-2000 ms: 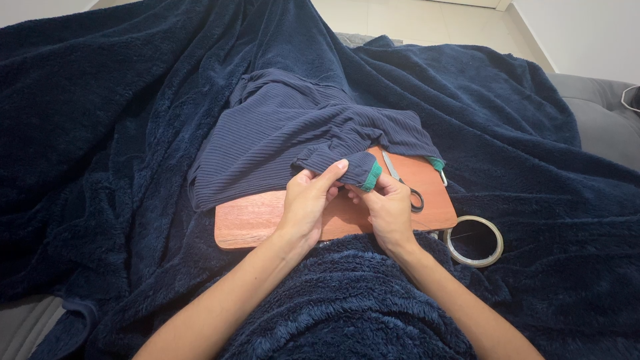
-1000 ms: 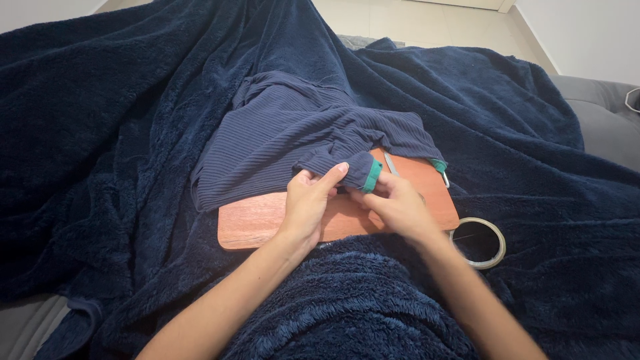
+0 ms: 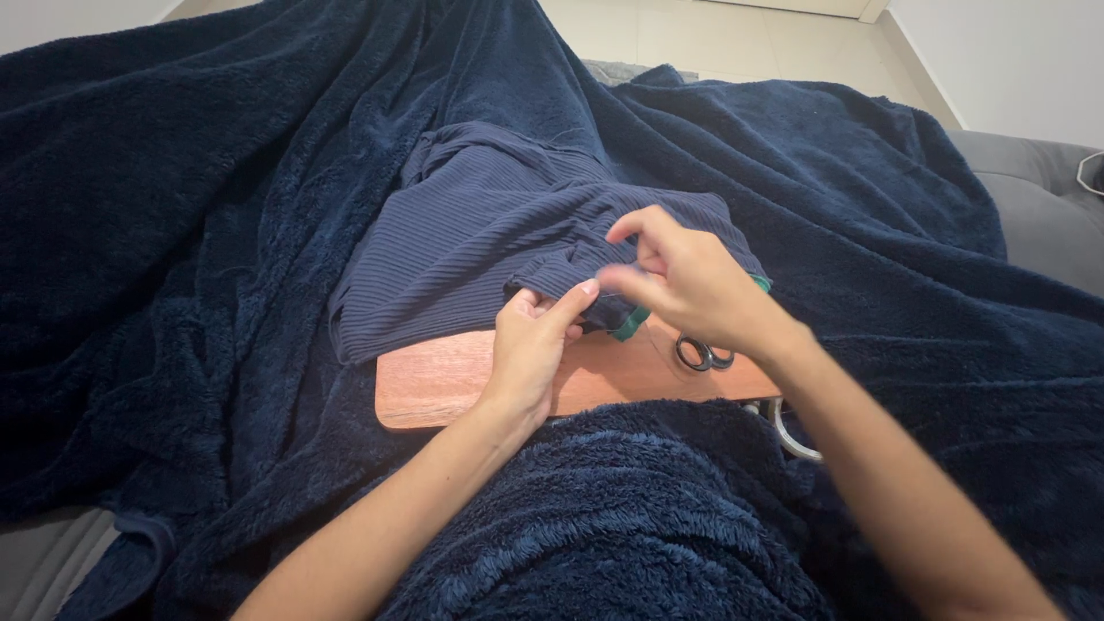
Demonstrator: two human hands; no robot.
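A blue ribbed garment (image 3: pixel 466 233) with green edging (image 3: pixel 632 323) lies over a wooden board (image 3: pixel 440 379). My left hand (image 3: pixel 535 345) pinches a gathered fold of the garment between thumb and fingers. Just above and to the right of that fold is my right hand (image 3: pixel 681 267), its thumb blurred and its index finger curled apart from it. A thin thread shows faintly by the fold; whether the right hand holds it or a needle I cannot tell. Scissors with black handles (image 3: pixel 705 354) lie on the board, their blades hidden behind my right hand.
A dark blue plush blanket (image 3: pixel 259 259) spreads under and around the board and over my lap. A roll of tape (image 3: pixel 792 435) sits at the board's right corner, partly behind my right forearm. Grey upholstery (image 3: pixel 1035 198) shows at the right.
My right hand has moved up and away from the green edging, over the garment. My left hand keeps its pinch on the fold. The scissors' handles, covered one second ago, show again.
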